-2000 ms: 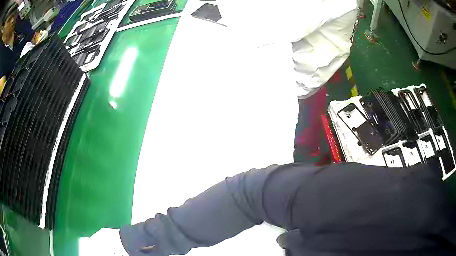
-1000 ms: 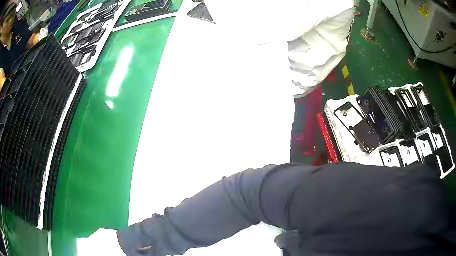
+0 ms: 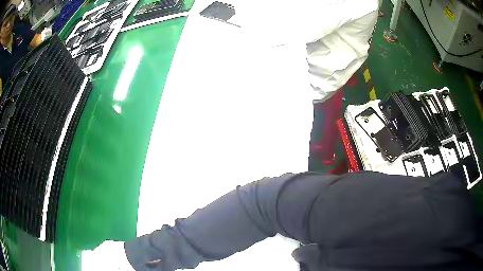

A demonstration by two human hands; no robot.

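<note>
One dark sleeve crosses from the right edge to the lower left; I take it as my right arm. My right hand [image 3: 106, 256], in a white glove, is over the green surface at the bottom left, cut off by the bottom edge and washed out. Its fingers and anything in it cannot be made out. My left hand is not in view. The white mat [image 3: 227, 116] lies beyond the sleeve, overexposed. A dark frame [image 3: 218, 10] lies at its far end, only partly distinguishable from the white.
Stacked black trays [image 3: 34, 143] stand at left on the green surface [image 3: 106, 159]. A white tray of dark parts [image 3: 95, 63] lies behind. Crumpled white cloth [image 3: 339, 63] hangs at the mat's right. A crowded frame tray [image 3: 363, 148] stands low at right. A person [image 3: 18, 39] is far left.
The view has shifted slightly. The dark shape at the mat's far end looks wider than one second ago. The person at far left has moved a little. My right arm has barely moved.
</note>
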